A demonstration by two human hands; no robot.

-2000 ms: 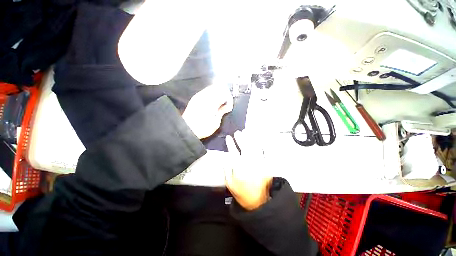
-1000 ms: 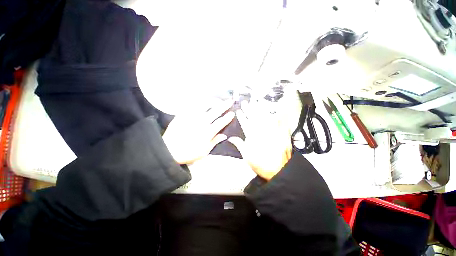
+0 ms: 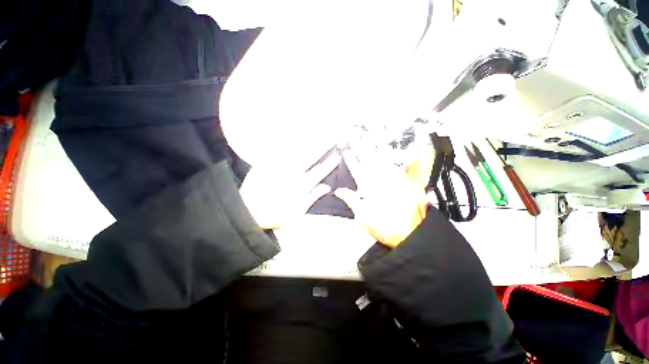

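Observation:
A dark navy garment [image 3: 135, 106] lies on the left of the white table and runs under the machine head, which glare washes out. My left hand [image 3: 281, 192] and my right hand [image 3: 384, 195] face each other below the needle area [image 3: 409, 135]. Their fingertips hold a small dark part of the cloth [image 3: 333, 204] between them. Both hands are overexposed, so the exact grip is hard to see. The presser foot cannot be made out in the glare.
Black shears [image 3: 452, 185], green snips [image 3: 488, 174] and a red-handled tool [image 3: 521, 188] lie right of my right hand. A parts tray [image 3: 615, 238] is at the right edge. Red baskets stand below right [image 3: 555, 295] and at left [image 3: 11, 242]. A control panel [image 3: 598, 131] is at upper right.
My right hand has moved up beside the needle area, closer to my left hand. The garment's left part shows more openly. The view has shifted a little.

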